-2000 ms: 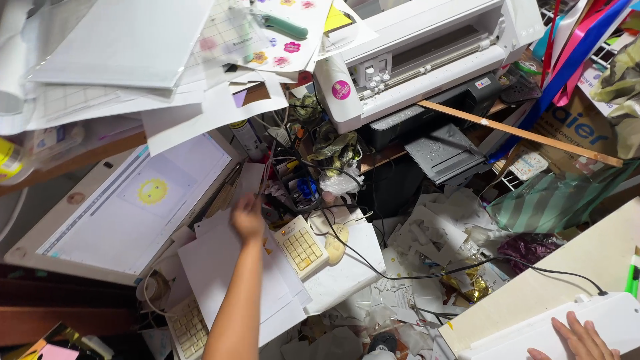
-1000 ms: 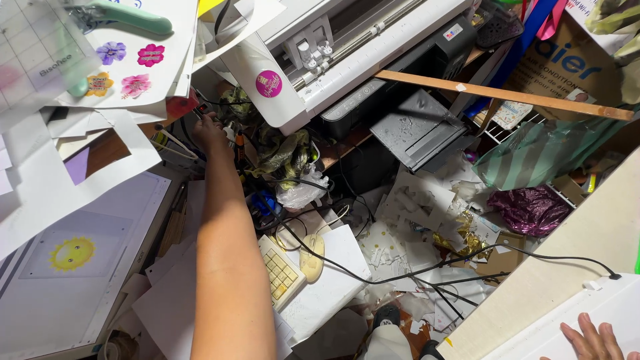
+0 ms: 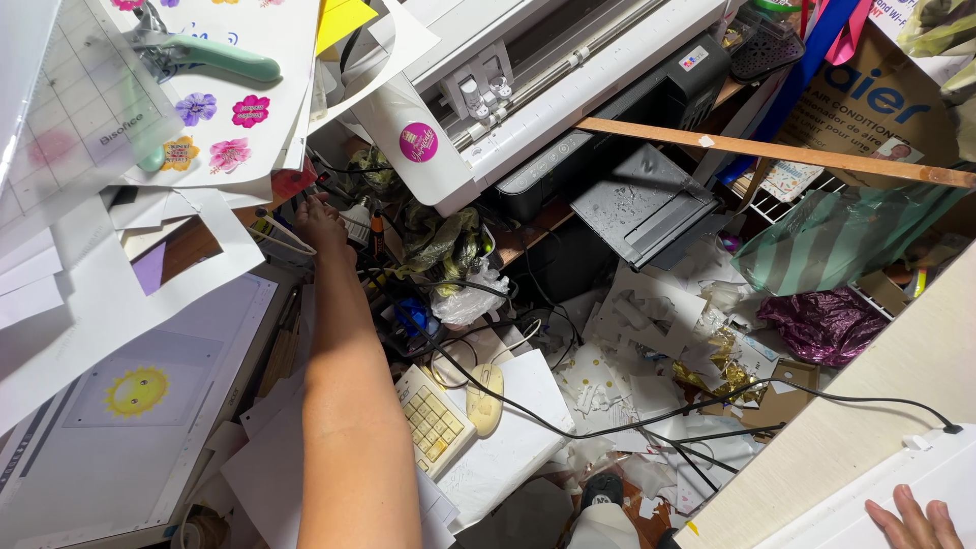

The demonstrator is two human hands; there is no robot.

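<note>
My left hand [image 3: 324, 225] reaches in among cables and small things under the shelf's edge, beside an orange-and-black marker [image 3: 377, 232]; its fingertips are partly hidden, and whether they grip anything does not show. A red item [image 3: 292, 181] lies just past the fingers. At the lower right, my right hand [image 3: 915, 518] rests with fingers apart on a white device [image 3: 862, 503] that has a black cable plugged in. Below my left forearm are a yellowed keyboard [image 3: 431, 423] and a computer mouse [image 3: 484, 400].
A white cutting machine [image 3: 457, 152] sits above a black printer [image 3: 549, 168]. A wooden strip [image 3: 801, 152] juts across. The monitor [image 3: 137, 427] shows a yellow sun. Green-handled pliers [image 3: 229, 57] lie on printed sheets. Black cables [image 3: 610, 431] cross above paper scraps [image 3: 610, 381].
My left hand has moved from above the papers near the keyboard to the cables under the shelf. My right hand stays on the white device. The view has shifted closer.
</note>
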